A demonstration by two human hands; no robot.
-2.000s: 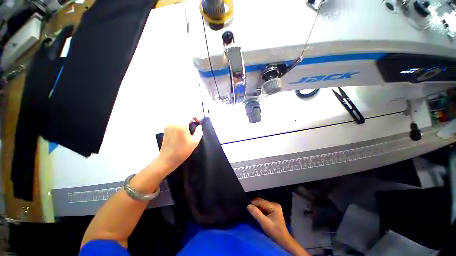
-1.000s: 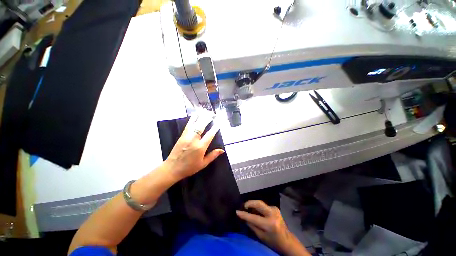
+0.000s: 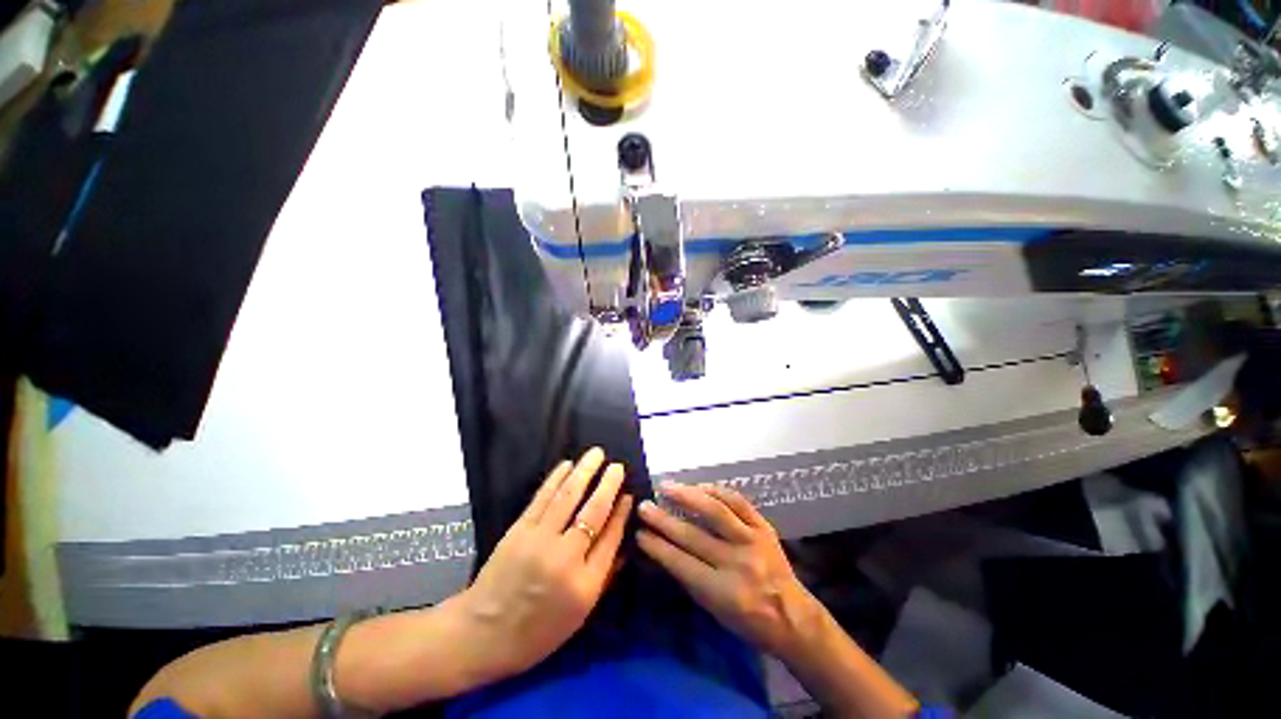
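A long black cut panel [image 3: 541,351] lies flat on the white table, its far end beyond the machine head and its near end over the table edge. Its right edge runs under the brightly lit needle area [image 3: 618,334]; glare hides the needle and presser foot. My left hand [image 3: 555,562], with a ring and a bracelet, lies flat on the near part of the panel, fingers slightly apart. My right hand [image 3: 724,555] rests at the panel's right edge near the table's front edge, thumb side hidden; whether it pinches the cloth is unclear.
The white sewing machine [image 3: 843,211] spans the right. Black thread snips [image 3: 930,341] lie on the bed behind the ruler [image 3: 871,471]. A stack of black panels [image 3: 183,211] lies at left. Grey, white and black cloth [image 3: 1110,604] is heaped below right.
The panel has moved forward past the machine head. My left hand has drawn back from the needle area to the near part. My right hand has moved up onto the panel's edge.
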